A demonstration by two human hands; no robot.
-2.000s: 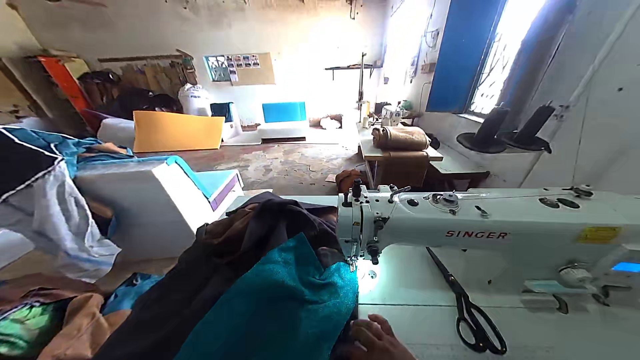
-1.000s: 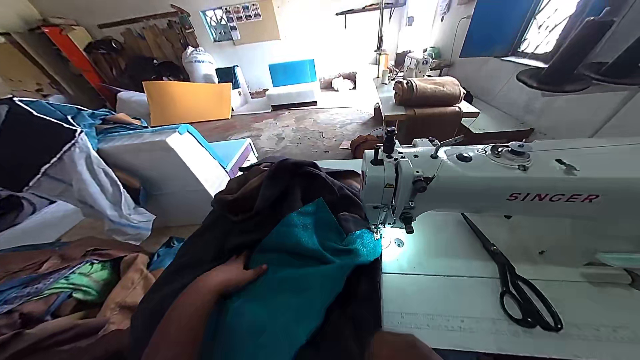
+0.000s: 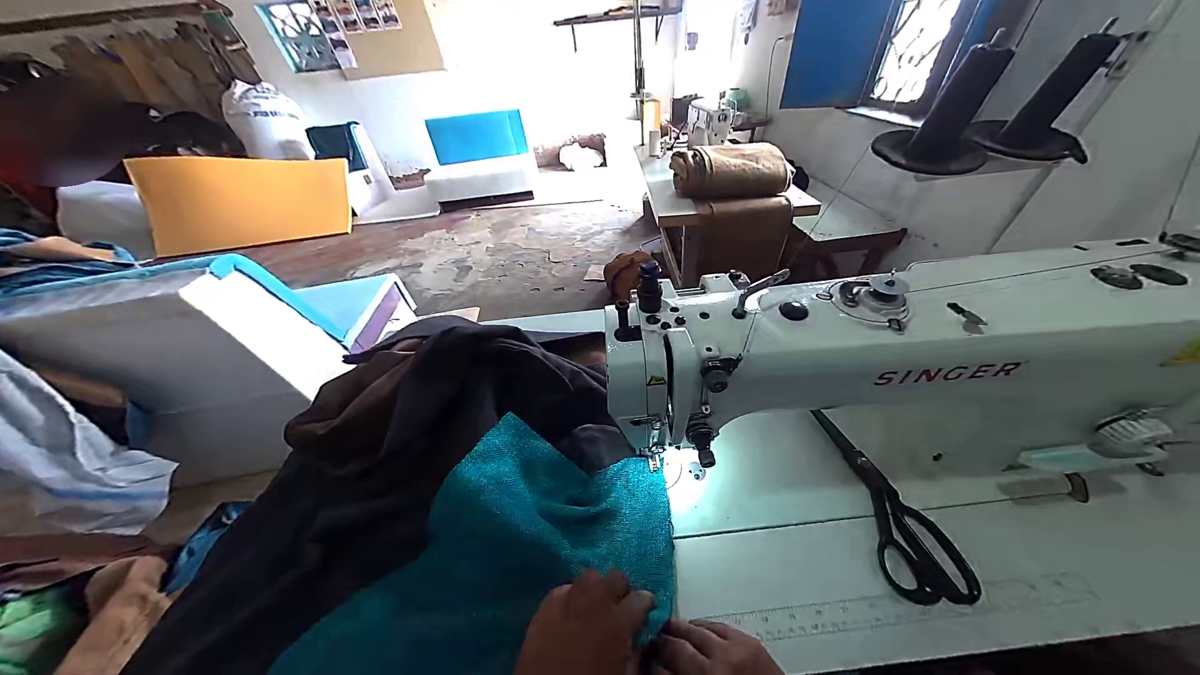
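Note:
A white Singer sewing machine (image 3: 900, 347) stands on a pale table. Teal woven fabric (image 3: 525, 525) lies under its lit presser foot (image 3: 655, 459), together with bunched dark fabric (image 3: 375, 469) to the left. Both hands are at the bottom of the view, at the teal fabric's right edge. My left hand (image 3: 595, 619) has its fingertips bent on the cloth, gripping the edge. Just right of it, my right hand (image 3: 708, 649) holds the same edge, its lower part cut off by the frame. Black-handled scissors (image 3: 905, 525) lie on the table, right of the needle.
A transparent ruler (image 3: 844, 614) lies along the table front. Dark thread spools (image 3: 956, 103) stand at upper right. White upholstered pieces (image 3: 253, 328) are at the left, a yellow foam sheet (image 3: 244, 202) behind. A second table (image 3: 670, 202) bears a brown fabric roll (image 3: 731, 171).
My left hand has moved right and toward me, from the middle of the teal fabric to its right edge, beside my right hand. The view has shifted.

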